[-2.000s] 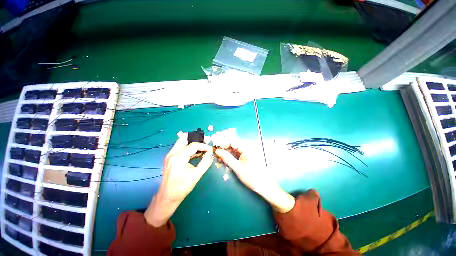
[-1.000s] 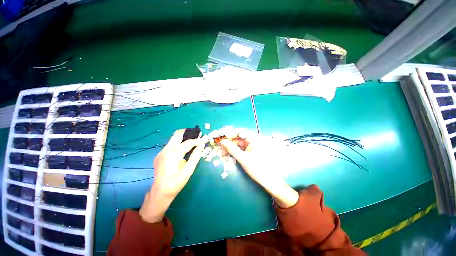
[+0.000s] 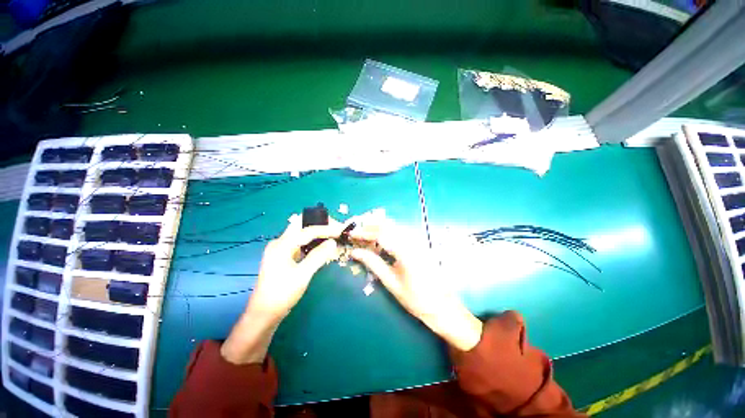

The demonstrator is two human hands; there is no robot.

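My left hand (image 3: 282, 265) holds a black module (image 3: 314, 217) between thumb and fingers at the middle of the bench. My right hand (image 3: 400, 273) is close beside it, fingertips bent together near a small dark piece by the module; whether they grip it is too blurred to tell. Small pale adhesive pads (image 3: 368, 288) lie scattered around and under the fingertips. A loose bundle of thin black antenna cables (image 3: 539, 236) lies on the green mat to the right.
A white tray (image 3: 76, 245) of black modules stands at left, with thin wires trailing right and a tan insert (image 3: 91, 288). Stacked trays (image 3: 694, 245) stand at right. A zip-lock bag (image 3: 394, 88) and a parts bag (image 3: 512, 99) lie behind the pale rail (image 3: 245, 153).
The module has turned more upright in my left fingers. My right fingertips have moved left from the pads to beside the module, and a small dark piece now shows there.
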